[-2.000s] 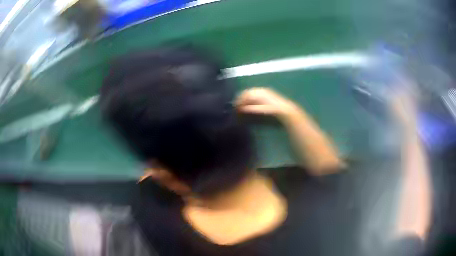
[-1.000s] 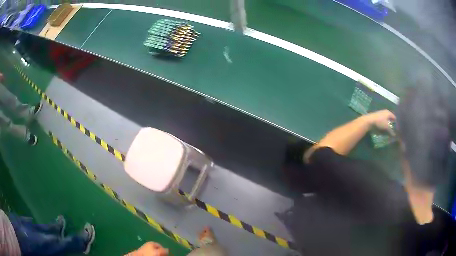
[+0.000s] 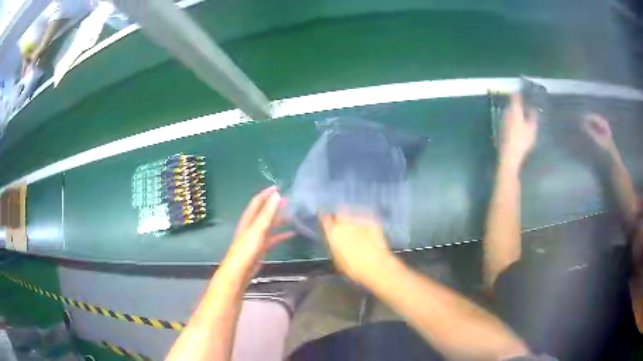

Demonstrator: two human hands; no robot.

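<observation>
A clear crinkled plastic bag [image 3: 352, 169] with dark contents lies on the green bench in front of me. My right hand [image 3: 352, 236] is on its near edge, with the fingers bent onto the plastic; the fingertips are blurred. My left hand [image 3: 264, 222] is at the bag's left edge with thumb and fingers apart. I cannot tell if its fingertips touch the plastic. A bundle of green board strips [image 3: 149, 187] with yellow-banded tips pointing right lies on the bench to the left.
A white strip [image 3: 366, 96] runs along the bench, and a pale post [image 3: 204, 63] stands across it. At the right, another person's hand [image 3: 518, 127] is over some boards [image 3: 496, 113]. A pinkish stool seat [image 3: 261, 326] is below the bench edge, beside yellow-black floor tape [image 3: 134, 315].
My view has swung from the aisle to face the bench. Both my hands have come up over the bench, and the bag is now in view. The stool now shows lower down.
</observation>
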